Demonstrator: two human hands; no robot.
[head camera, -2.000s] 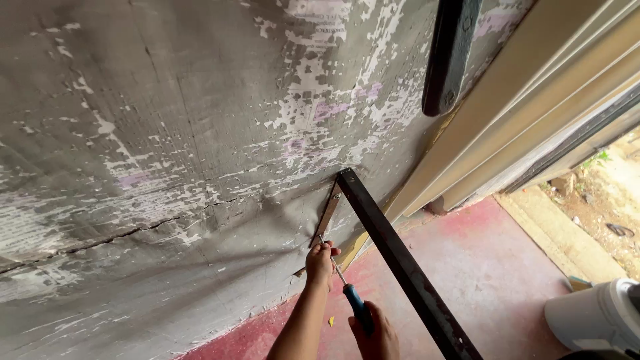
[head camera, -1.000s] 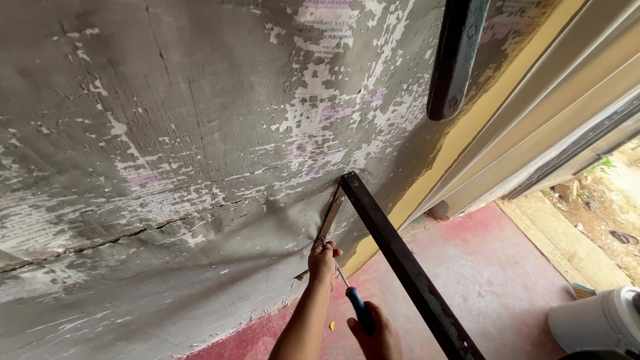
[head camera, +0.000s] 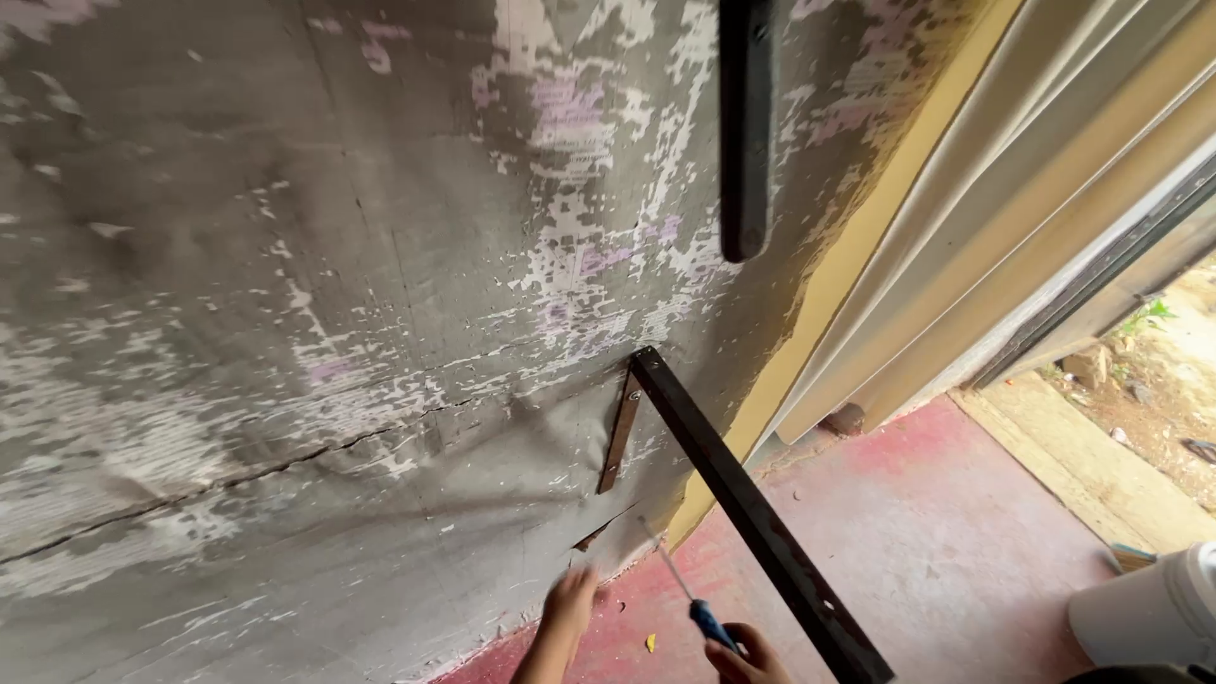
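A dark metal L-shaped bracket (head camera: 750, 513) has its short leg (head camera: 619, 432) flat against the peeling grey wall covering (head camera: 427, 285), with a screw head near its top. Its long arm sticks out toward the lower right. My right hand (head camera: 746, 655) grips the blue handle of a screwdriver (head camera: 708, 622), whose shaft points up and left, its tip off the bracket. My left hand (head camera: 570, 603) is blurred, beside the wall below the short leg. Whether anything is in its fingers cannot be told. A small tear (head camera: 594, 540) shows in the covering just above it.
Another dark metal bar (head camera: 746, 142) hangs at the upper right, in front of the wall. A pale curtain (head camera: 959, 247) stands right of the yellow wall edge (head camera: 817, 294). A white bucket (head camera: 1140, 608) sits on the red floor (head camera: 912, 513) at the right, near the doorway sill (head camera: 1045, 465).
My left hand has come off the bracket's short leg and moved down. The screwdriver in my right hand has drawn away from the bracket too; its tip was at the short leg before.
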